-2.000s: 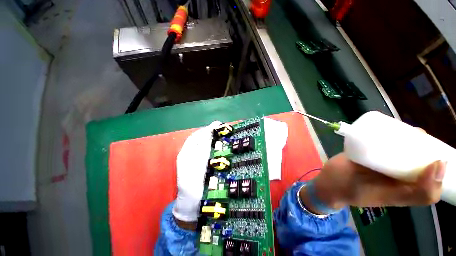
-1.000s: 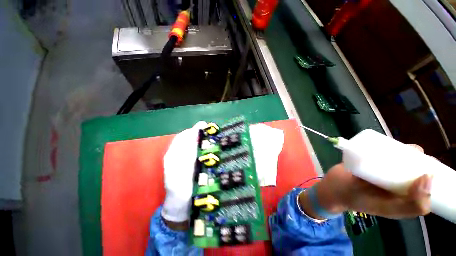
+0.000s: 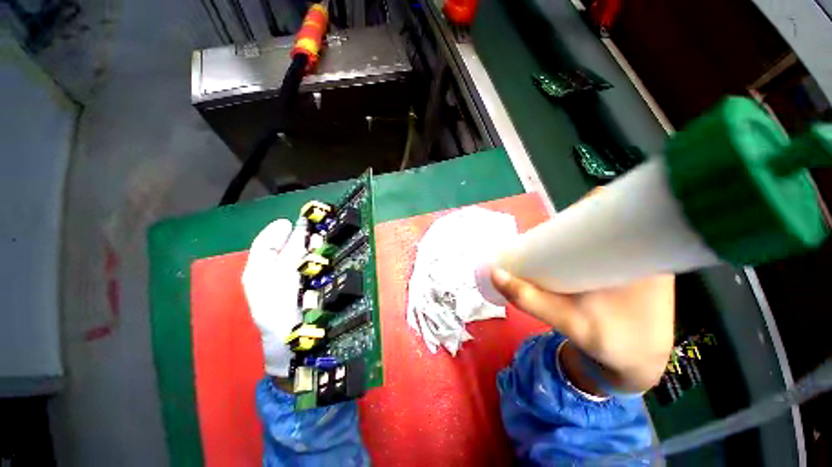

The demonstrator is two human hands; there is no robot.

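My left hand (image 3: 274,301), in a white glove, grips the left edge of a green circuit board (image 3: 363,310) and holds it steeply tilted above the red mat. The board carries black blocks and yellow-and-black coils. My bare right hand (image 3: 607,324) holds a large white dispensing syringe (image 3: 602,233) with its green ribbed cap toward the upper right. The syringe's narrow end points down left over a crumpled white cloth (image 3: 456,264); its needle cannot be made out.
The red mat (image 3: 237,365) lies on a green bench top (image 3: 173,301). A green conveyor (image 3: 538,137) runs along the right with several boards on it. A metal box (image 3: 265,77) stands behind the bench, with a black hose and orange-yellow grip. A clear tube crosses the lower right.
The board has moved left and tilted up on edge. My right hand has turned the syringe, bringing its green cap into view and its narrow end down over the cloth, which shows more fully.
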